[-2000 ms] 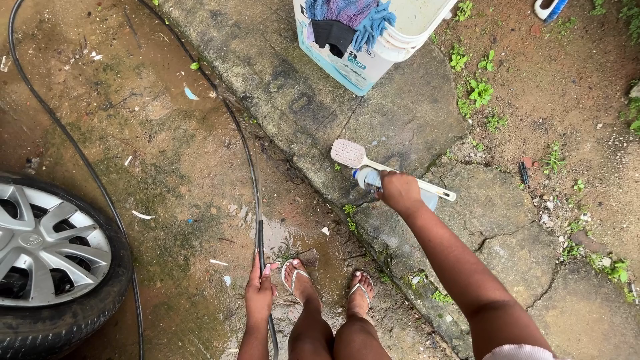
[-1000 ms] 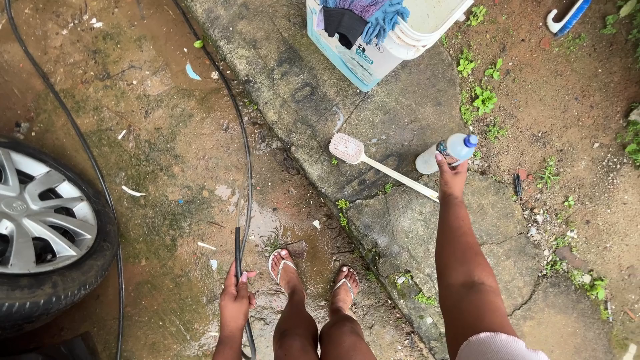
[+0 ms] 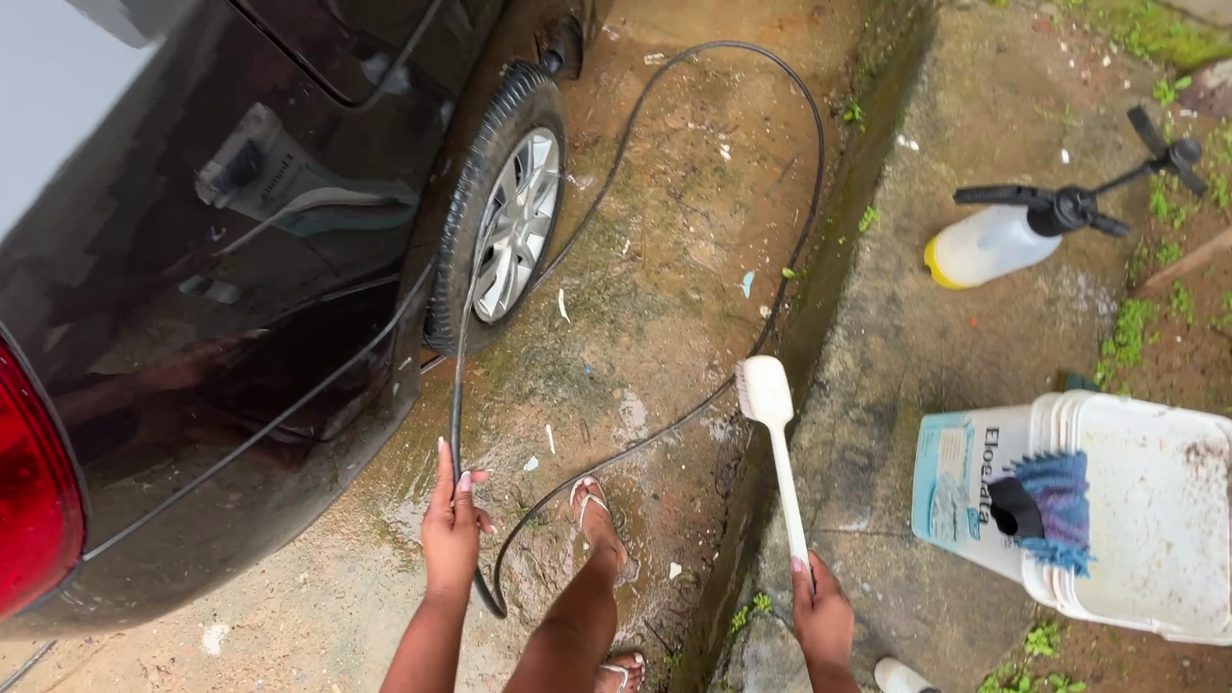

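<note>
My left hand (image 3: 452, 529) is closed around the end part of a black hose (image 3: 456, 419), which points up toward the car's wheel (image 3: 520, 226). The rest of the hose loops over the wet ground. In my right hand (image 3: 823, 611) is the handle of a white long-handled brush (image 3: 770, 395), its head raised and its bristles facing left, toward the car. The dark, glossy car body (image 3: 241, 289) fills the left side and mirrors the surroundings. At the bottom edge, right of my right hand, part of a white bottle (image 3: 900, 676) shows.
On the concrete ledge (image 3: 876, 423) to the right are a pump sprayer (image 3: 1001, 241) with a yellow base and stacked white buckets (image 3: 1145, 510) with a blue-purple microfiber mitt (image 3: 1054, 510) on them. The ledge edge runs beside my feet. A red tail light (image 3: 34, 491) is at far left.
My right hand has let go of the bottle and now holds the brush, which lay on the ledge earlier. My left hand still holds the hose. The view has swung toward the car.
</note>
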